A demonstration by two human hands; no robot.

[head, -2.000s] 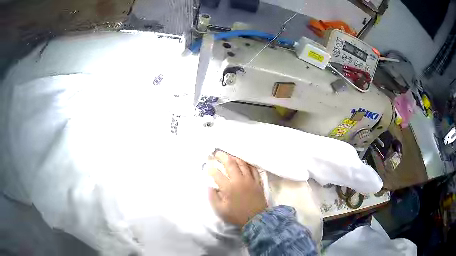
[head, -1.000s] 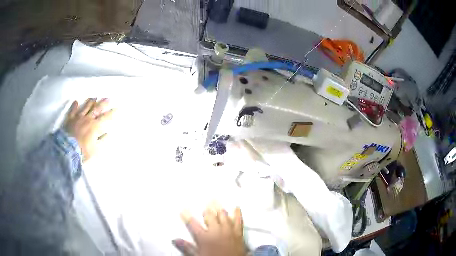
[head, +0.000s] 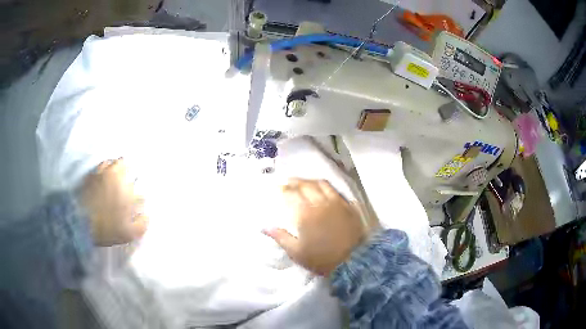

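White cloth (head: 193, 218) spreads over the left and middle of the work area, washed out by the lamp. My left hand (head: 110, 202) is on its left part, blurred, with the fingers curled down; whether it pinches cloth I cannot tell. My right hand (head: 324, 225) lies palm down on the cloth, right of and below the presser foot area (head: 264, 146), with thumb and fingers apart. The needle tip is lost in glare. The cloth runs under the arm of the sewing machine (head: 411, 96).
Green-handled scissors (head: 461, 247) lie right of the cloth. A blue tube (head: 315, 40) runs along the machine's top. The control panel (head: 468, 62) and an orange item (head: 429, 26) are behind. Loose white cloth (head: 491, 307) is at the lower right.
Since one second ago, my left hand has moved lower in view and its spread fingers have curled. My right hand has moved up and right, nearer the presser foot. Two seconds ago my left hand was not visible.
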